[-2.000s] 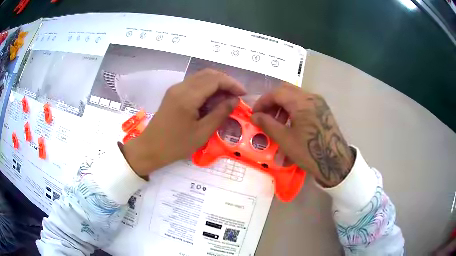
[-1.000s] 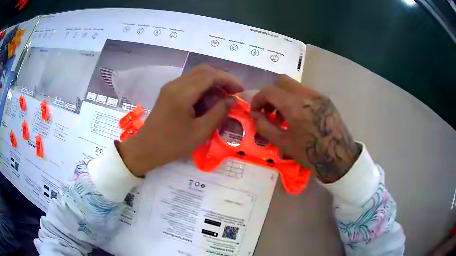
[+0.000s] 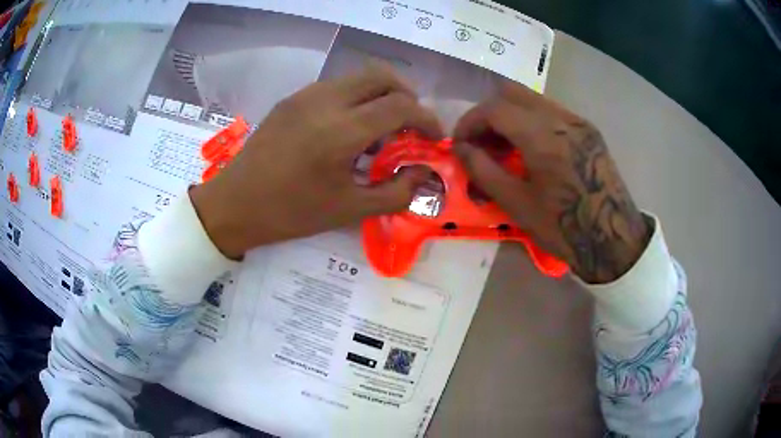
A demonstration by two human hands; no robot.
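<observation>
An orange-red controller shell (image 3: 467, 210) is held over the printed sheet, its two grips pointing towards me. My left hand (image 3: 317, 154) holds its left side, with the thumb at the large round opening and the fingers at the top edge. My right hand (image 3: 548, 175) pinches the top edge on the right and covers part of that side. Whether a small piece is between the fingertips is hidden. Small orange-red pieces (image 3: 69, 133) lie in a loose group at the far left. More orange-red pieces (image 3: 224, 147) lie beside my left wrist, partly covered.
The large printed sheet (image 3: 360, 316) lies under the work. The beige bench cover (image 3: 642, 171) is on the right. The dark green conveyor belt (image 3: 676, 60) runs along the far side. Yellow-orange parts (image 3: 29, 32) show at the top left corner.
The view has shifted, so the sheet sits higher in the picture. The shell is turned flatter, and my left thumb has moved from the top edge to the round opening.
</observation>
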